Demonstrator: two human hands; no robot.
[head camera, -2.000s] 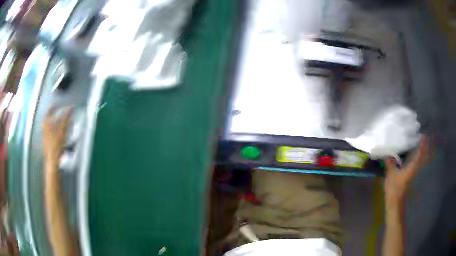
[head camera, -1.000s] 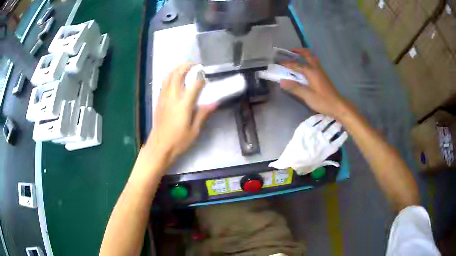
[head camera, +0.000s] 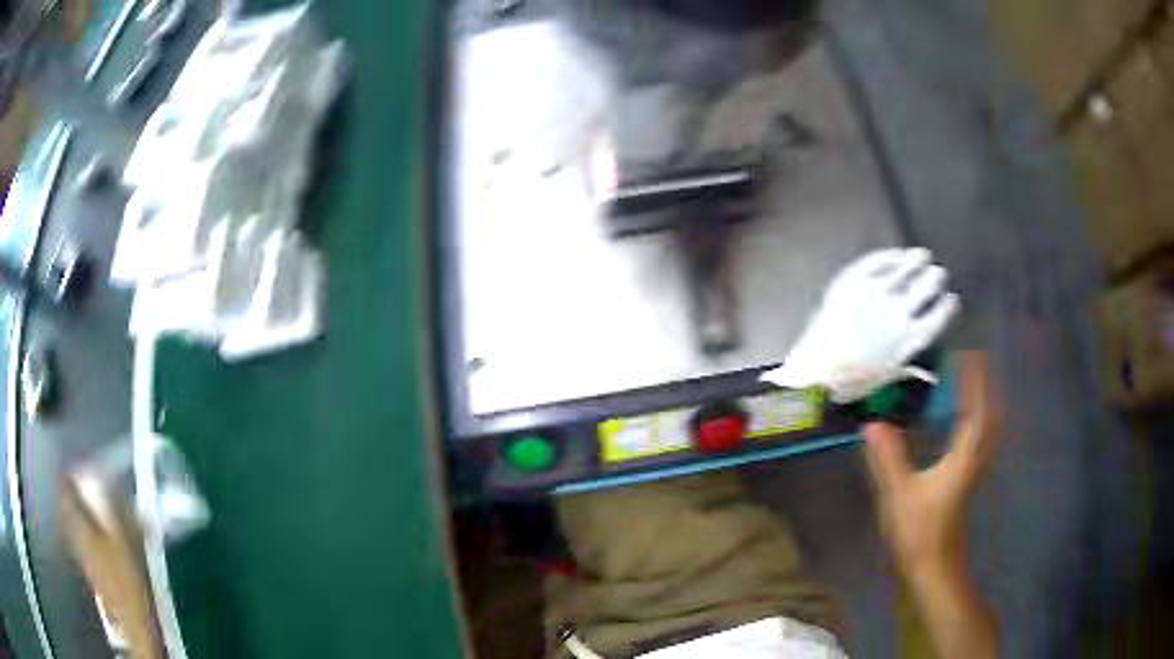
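Note:
My left hand (head camera: 106, 541), blurred at the lower left, is closed on a white plastic housing (head camera: 174, 492) at the edge between belt and green worktop. My right hand (head camera: 940, 496) is empty with fingers apart, its thumb tip just below the right green button (head camera: 886, 402). The dark fixture (head camera: 682, 200) on the plate shows a thin white strip along its top; whether this is a part is unclear. A slotted bar (head camera: 712, 296) runs from it towards me. The horn (head camera: 670, 116) above is blurred.
White housings (head camera: 225, 193) are heaped on the green worktop (head camera: 296, 515). A limp white glove (head camera: 869, 322) lies by the right button. The left green button (head camera: 529, 451) and red stop button (head camera: 720, 427) are on the front panel. Cardboard boxes (head camera: 1139, 322) stand at right.
My left hand has moved from the fixture far left to the belt edge. My right hand has left the fixture, let go of its white piece and come down near the right button.

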